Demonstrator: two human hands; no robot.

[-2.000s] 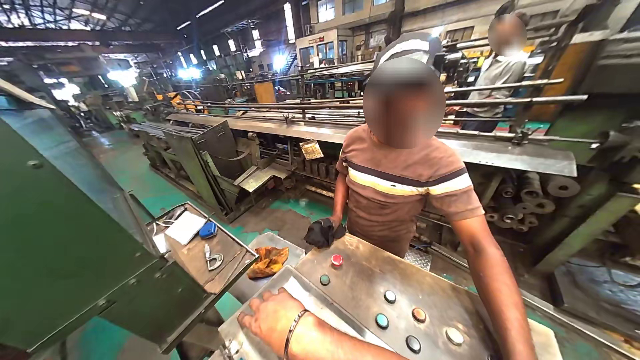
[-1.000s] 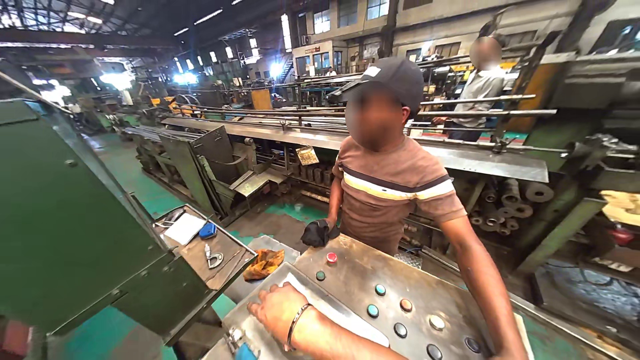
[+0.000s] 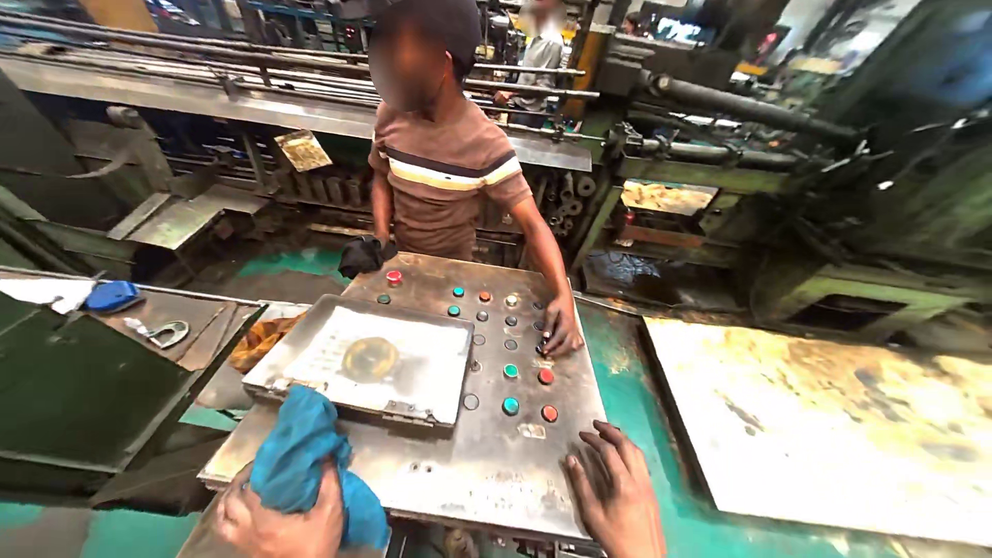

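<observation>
My left hand (image 3: 283, 511) is closed on a crumpled blue cloth (image 3: 298, 449) at the near left corner of a metal control panel (image 3: 480, 473). On the panel's near right edge rests my right hand (image 3: 616, 488), fingers spread and holding nothing. A hinged metal lid or box (image 3: 434, 364) with a stained white surface lies on the panel's left part, just beyond the cloth. Green, red, white and dark push buttons (image 3: 511, 371) stand in rows to its right. A co-worker's hand (image 3: 562, 329) touches a dark button at the panel's right side.
Across the panel stands a co-worker (image 3: 449, 178), the other hand at a black cloth or glove (image 3: 364, 256). A tray at left holds a blue object (image 3: 112, 296) and a micrometer (image 3: 167, 333). An orange-brown rag (image 3: 263, 341) lies beside the panel. A stained board (image 3: 837, 418) is at right.
The view has swung right and down. The blue cloth is now in my left hand, and my right hand has come into view. The co-worker's hand is now seen at the buttons.
</observation>
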